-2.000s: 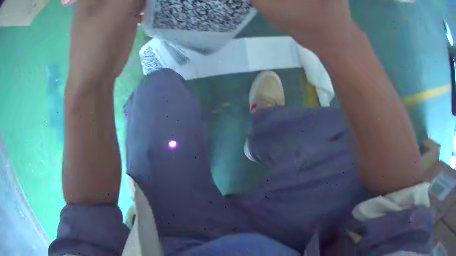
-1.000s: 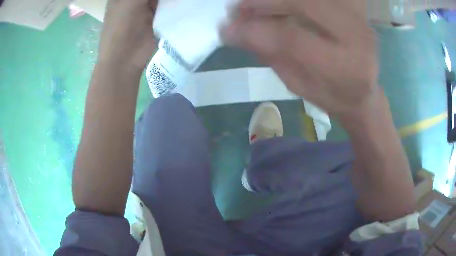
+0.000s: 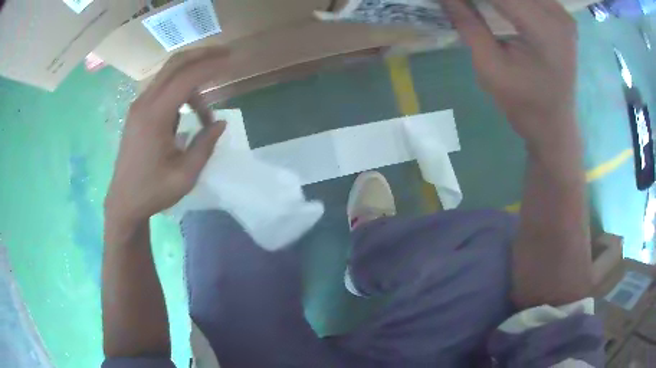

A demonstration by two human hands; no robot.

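My right hand [image 3: 521,68] is at the upper right and holds a QR code label [image 3: 403,14] by its right end. The label is tilted against the front of a carton [image 3: 280,36] at the top edge; whether it touches cannot be told. My left hand [image 3: 162,136] is at the left, slightly blurred, with a limp white strip [image 3: 259,194] bunched at its fingers and hanging over my left knee. No codes show on this strip. A barcode label [image 3: 183,25] is on the carton, above my left hand.
White strip [image 3: 360,147] lies across the green floor [image 3: 65,215], with a curled end at the right, ahead of my light shoe [image 3: 371,198]. Another carton [image 3: 43,36] is at the upper left. Cartons [image 3: 611,287] stand at the lower right. A black narrow object [image 3: 640,136] is at the right edge.
The cartons have come into view at the top. My hands have moved apart, the right one with the label towards the carton. The left hand has come down with the strip, which now hangs blank.
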